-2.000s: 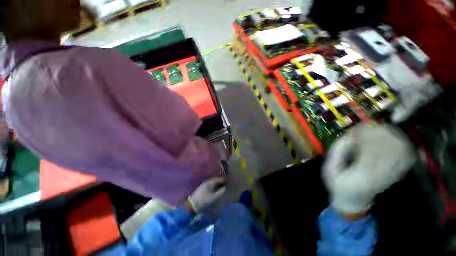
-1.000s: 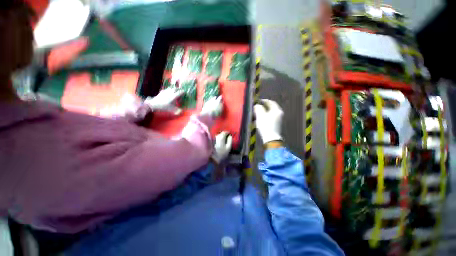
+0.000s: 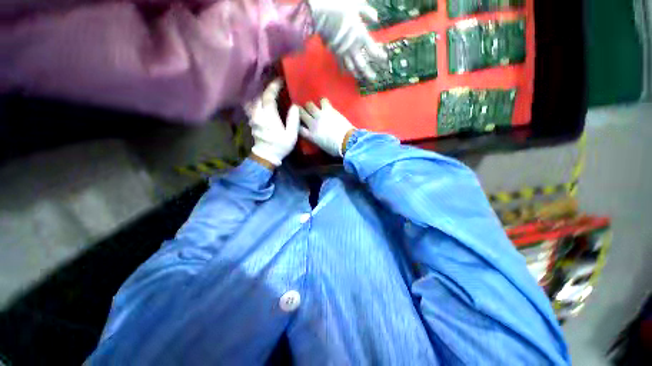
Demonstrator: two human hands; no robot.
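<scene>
A black tray (image 3: 560,71) with a red foam liner (image 3: 400,114) lies in front of me. Several green circuit boards (image 3: 475,109) lie on the liner in rows. My left hand (image 3: 274,130), in a white glove, is at the tray's near left corner with thumb and fingers apart. My right hand (image 3: 327,129), also gloved, rests beside it on the liner's near left edge, fingers slightly spread. I see nothing held in either hand. Another person's white-gloved hand (image 3: 352,39) touches a circuit board (image 3: 411,64) at the liner's left part.
Another person's pink sleeve (image 3: 164,57) reaches in from the upper left, close to my left hand. A green surface (image 3: 615,53) is at the upper right. Red-edged stacked goods (image 3: 557,232) and yellow-black floor tape (image 3: 525,194) are at the lower right.
The view has swung round so the tray is in front of me. My right hand has moved from over the floor to the liner beside my left hand.
</scene>
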